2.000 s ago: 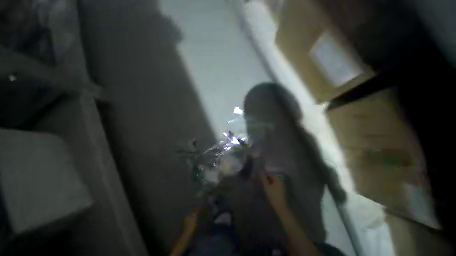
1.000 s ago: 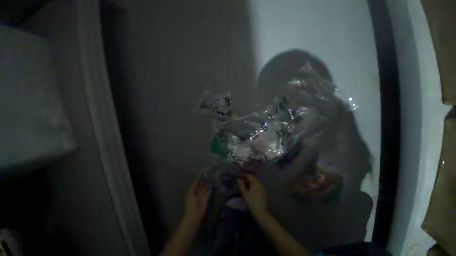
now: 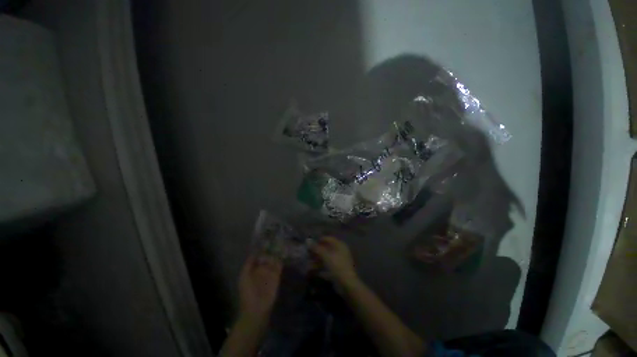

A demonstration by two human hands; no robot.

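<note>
My left hand and my right hand hold a small clear plastic bag between them, low in the picture. The bag is crinkled and its contents are too dim to name. Beyond my hands a large clear outer bag with dark writing lies on the grey surface, with pale and green things in it. A smaller clear bag with dark marks lies beyond it to the left. A bag with reddish-copper parts lies to the right of my hands.
The grey surface is partly in my shadow. A raised metal edge runs along the left, with a pale box beyond it. A white ledge and brown cartons stand at the right edge.
The view has swung and steadied over the bags. The small clear bag now shows raised between my hands, and my left hand has moved slightly left.
</note>
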